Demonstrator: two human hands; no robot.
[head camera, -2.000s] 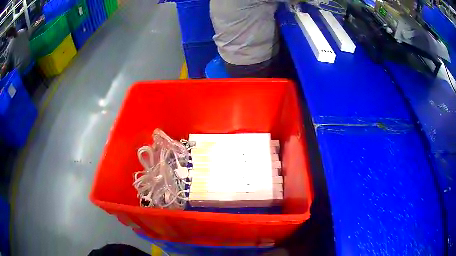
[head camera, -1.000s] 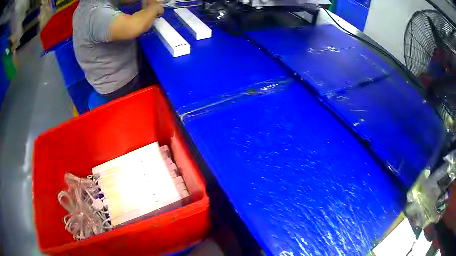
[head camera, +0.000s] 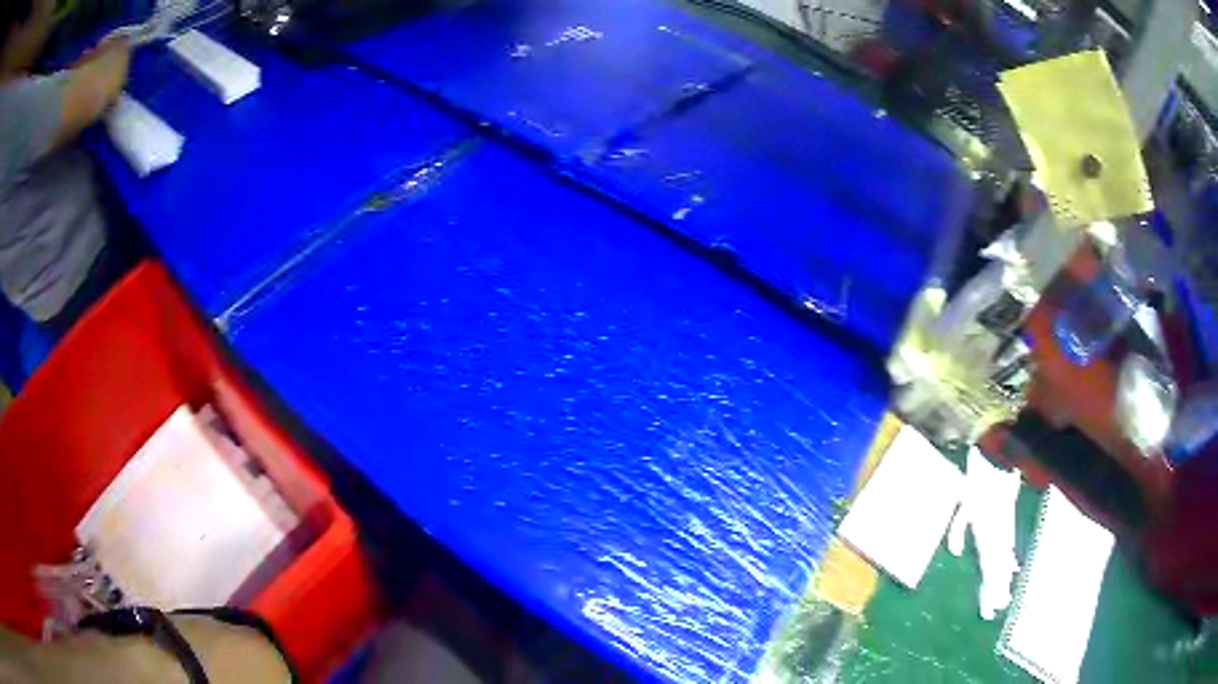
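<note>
The red tote (head camera: 327, 588) stands at the lower left, beside the blue bench. White power strips (head camera: 187, 515) lie stacked side by side in it, with a bundle of cords (head camera: 67, 588) at their left end, partly hidden. A bare forearm with a black band crosses the bottom left corner, over the tote's near side. Its hand is not visible, cut off by the picture's edge. No other hand of mine is in view.
The blue-covered bench (head camera: 534, 361) runs diagonally. At the far left a seated person's arm (head camera: 87, 87) is by two white strips (head camera: 214, 67). At right, a white pad (head camera: 904, 508), white glove (head camera: 988, 528) and spiral notebook (head camera: 1058, 588) lie on green matting (head camera: 922, 635).
The view has turned right, so the tote and seated person have shifted left and the matting with pads and glove has come in. The forearm has appeared at the bottom left.
</note>
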